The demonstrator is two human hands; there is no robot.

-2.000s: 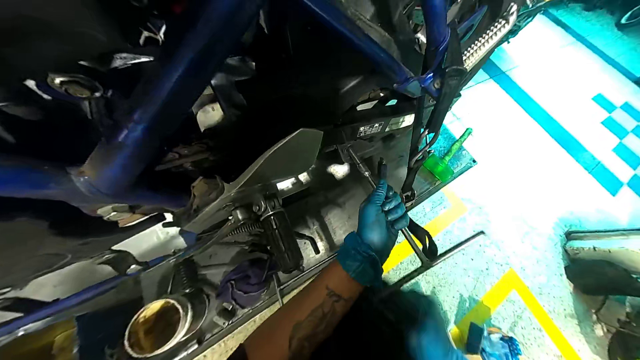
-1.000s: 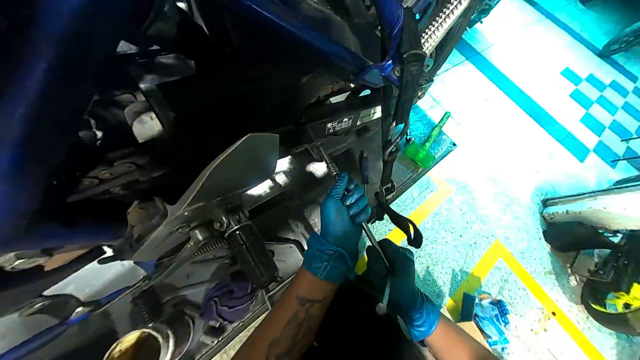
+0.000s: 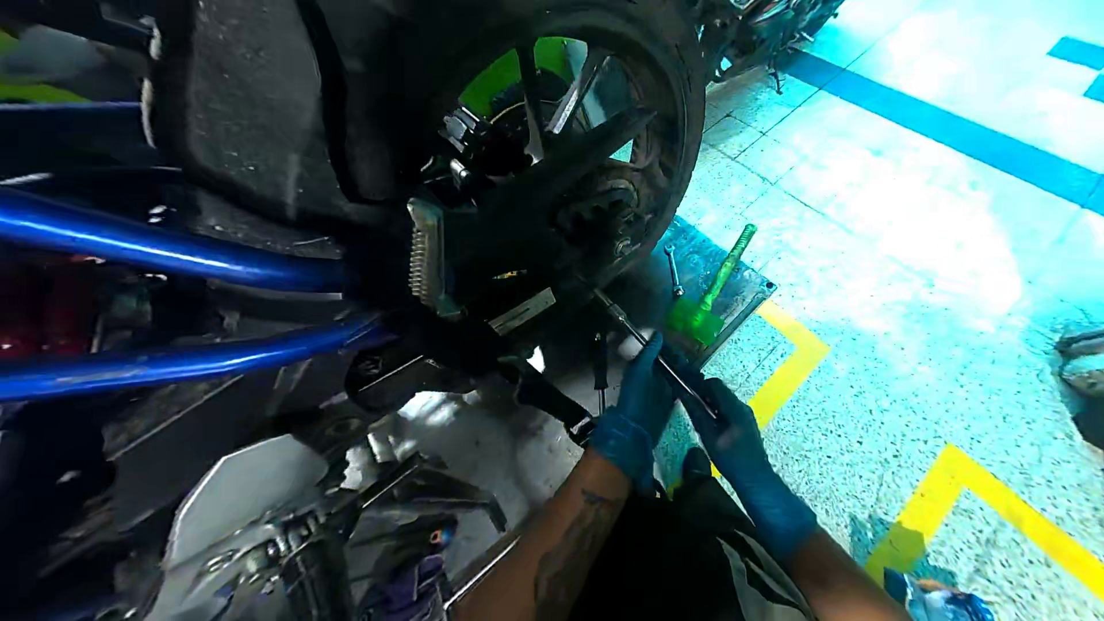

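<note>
My left hand [image 3: 642,401], in a blue glove, closes around the shaft of a long metal socket tool [image 3: 628,326]. The tool slants up and left, its tip against the dark area below the motorcycle's rear wheel [image 3: 687,129]. Lower on the same shaft is my right hand [image 3: 731,431], also gloved, closed around its near end. A screwdriver with a dark handle [image 3: 600,360] lies left of my left hand. Beyond the hands, a green brush-like tool [image 3: 724,272] and a small wrench [image 3: 674,270] rest on a dark metal platform [image 3: 749,304].
Blue frame tubes [image 3: 190,259] of the motorcycle cross the left side. A black strap [image 3: 543,392] hangs beside the wheel. Purple cloth [image 3: 423,586] lies at the lower left, and blue crumpled material [image 3: 944,599] is on the speckled floor [image 3: 862,414] at lower right.
The view has swung toward the rear wheel. Two seconds ago my left hand held the tool and my right was blurred low down; now both hold it, and its tip is by the wheel.
</note>
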